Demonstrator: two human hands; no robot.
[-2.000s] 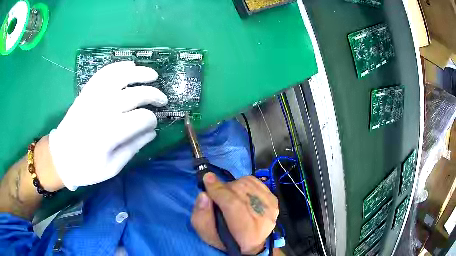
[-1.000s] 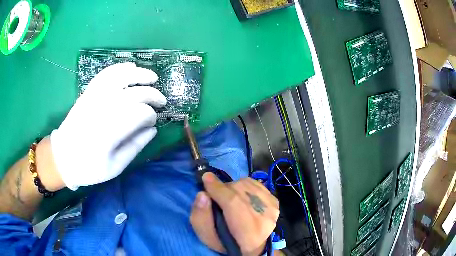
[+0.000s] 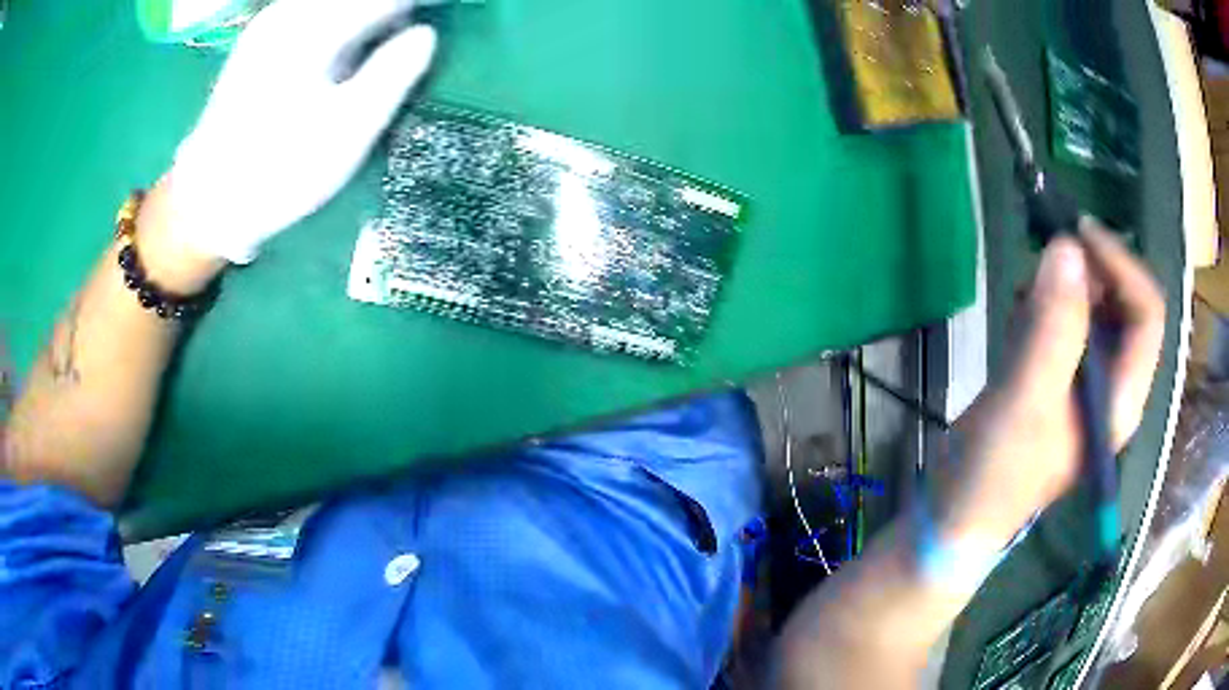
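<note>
The circuit board (image 3: 539,243) lies on the green mat with dense silvery solder points facing up, slightly turned. No hand covers it. My left hand (image 3: 290,121), in a white glove, is beyond the board's left end, its fingers partly cut off by the top edge. Something dark shows between thumb and fingers; I cannot tell whether it is held. My bare right hand (image 3: 1065,351), blurred, grips the dark handle of the soldering iron (image 3: 1031,169). The metal tip points up and away, right of the sponge and over the conveyor side.
The yellow-brown sponge (image 3: 900,61) sits in its dark base at the mat's far right. The green-and-white solder spool (image 3: 202,16) is cut off at the top left. The conveyor (image 3: 1146,223) runs along the right with boards (image 3: 1094,115) on it. Cables hang beside the mat's edge.
My left hand has left the board and moved up. My right hand has carried the iron off the board, far to the right and up. The board appears shifted right and turned, and the view has shifted.
</note>
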